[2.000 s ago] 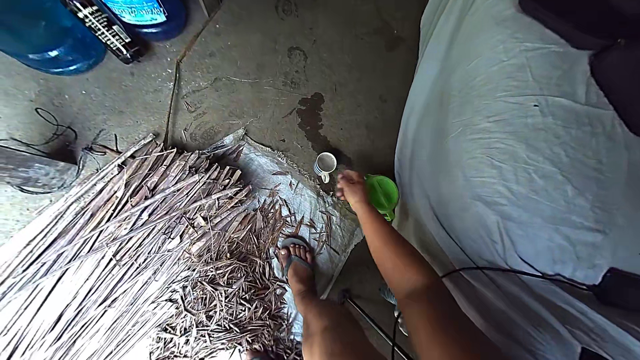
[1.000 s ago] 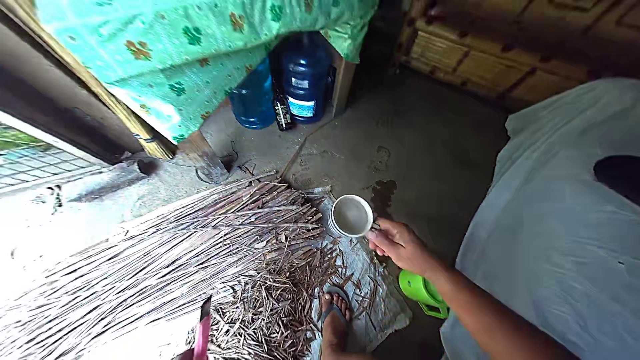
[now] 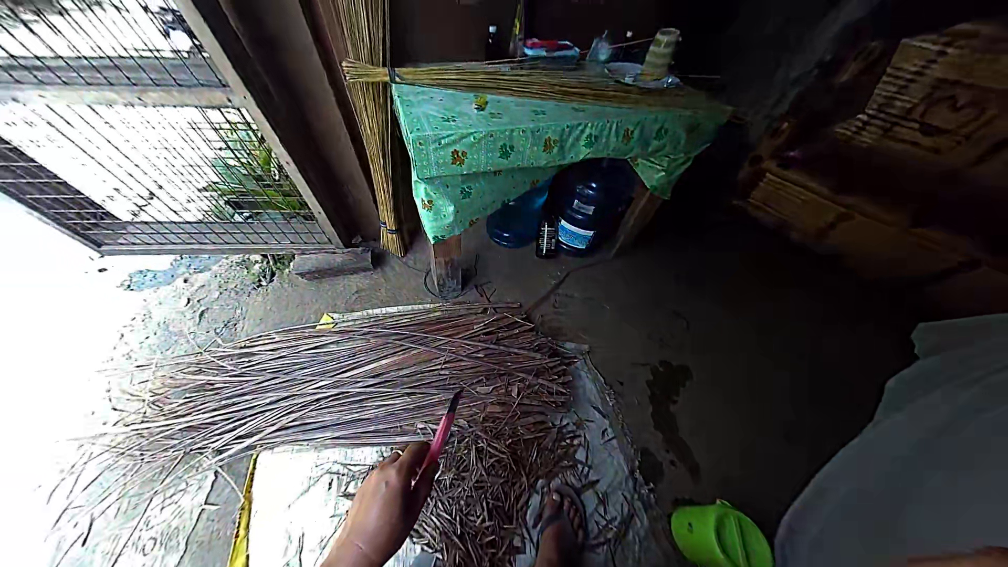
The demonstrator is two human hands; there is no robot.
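At the bottom centre, my left hand [image 3: 387, 502] is closed around what looks like a knife with a pink handle [image 3: 442, 429], its dark end pointing up and away. Beneath and beyond it lies a wide heap of long dry sticks, probably palm midribs [image 3: 370, 374]. Short brown scraps [image 3: 496, 472] are piled just right of the hand. My right hand is out of view; only a sliver of skin, probably the arm, shows at the lower right edge. The cup is not visible.
My sandalled foot [image 3: 561, 524] rests by the scraps on a pale sack [image 3: 602, 425]. A green plastic container [image 3: 720, 535] stands to its right, near white cloth [image 3: 913, 457]. Beyond are a cloth-covered table [image 3: 535, 134], blue water jugs [image 3: 591, 205] and a tied stick bundle [image 3: 378, 157].
The cup held by my right hand a second ago has left the view along with that hand. My left hand has come into view with the pink-handled tool. The view has tilted up.
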